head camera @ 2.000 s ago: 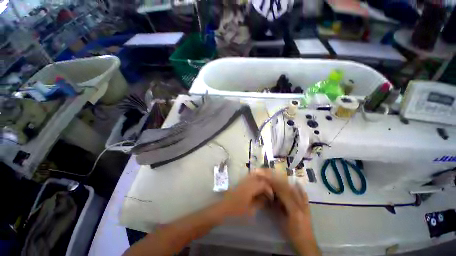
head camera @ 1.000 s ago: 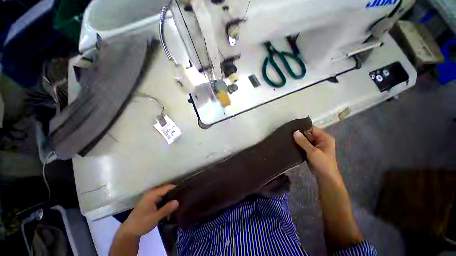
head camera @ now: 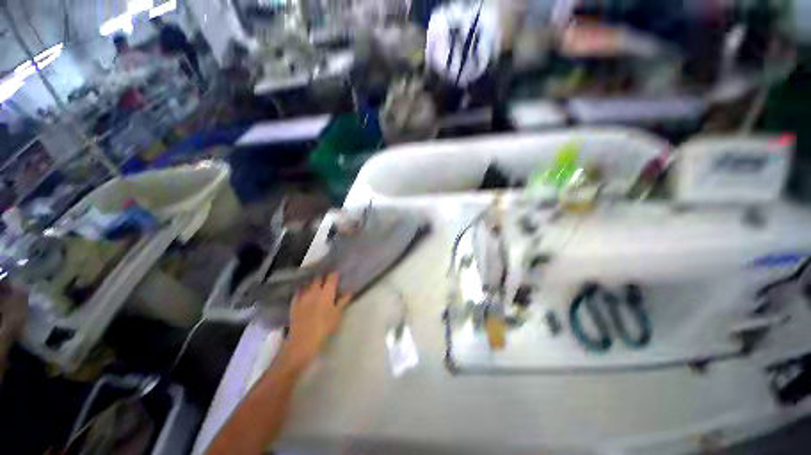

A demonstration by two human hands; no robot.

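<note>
The frame is blurred. My left hand reaches in from the bottom, with its fingertips on the near edge of the fanned stack of grey-taupe strips left of the machine. Whether the fingers grip a strip is not clear. My right hand is not in view. The white sewing machine stands at the right, with a small yellow-tan piece by its needle area. A white bundle ticket lies on the cream table, right of my hand.
Teal-handled scissors lie under the machine arm. A long white trough and a lime-green bottle are behind. A pale control box stands at the right rear. Bins are at the left. Part of another person shows at the left edge.
The view has swung up from the lap. My left hand has left the dark brown cloth and moved onto the strip stack. My right hand and that cloth are out of view.
</note>
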